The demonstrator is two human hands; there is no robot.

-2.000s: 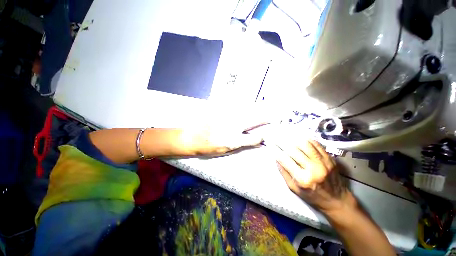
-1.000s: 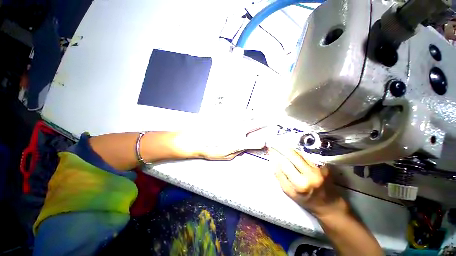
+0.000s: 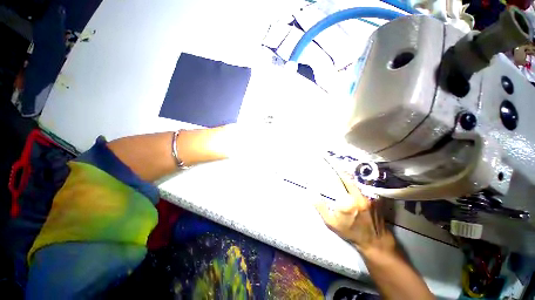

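Observation:
A dark navy square of fabric [image 3: 206, 89] lies flat on the white table, left of the sewing machine head [image 3: 399, 88]. My left hand [image 3: 249, 143] reaches in from the left, washed out white by the lamp; its fingers cannot be made out. My right hand [image 3: 349, 217] is beside the presser foot area [image 3: 366, 171], fingers pointing up and left toward the needle. Between my hands the work is washed out; only thin dark edge lines show. Whether either hand grips fabric is not clear.
A blue tube [image 3: 328, 22] curves behind the machine head, with pale dark-edged pieces [image 3: 287, 38] beside it. A measuring scale runs along the table's front edge [image 3: 234, 224]. A red-rimmed basket [image 3: 22, 170] with dark cloth stands at lower left. A ribbed spring part [image 3: 466, 228] is at right.
My left hand has shifted up and away from my right hand, and its fingers are now lost in glare. My right hand stays by the needle area. The camera view has shifted.

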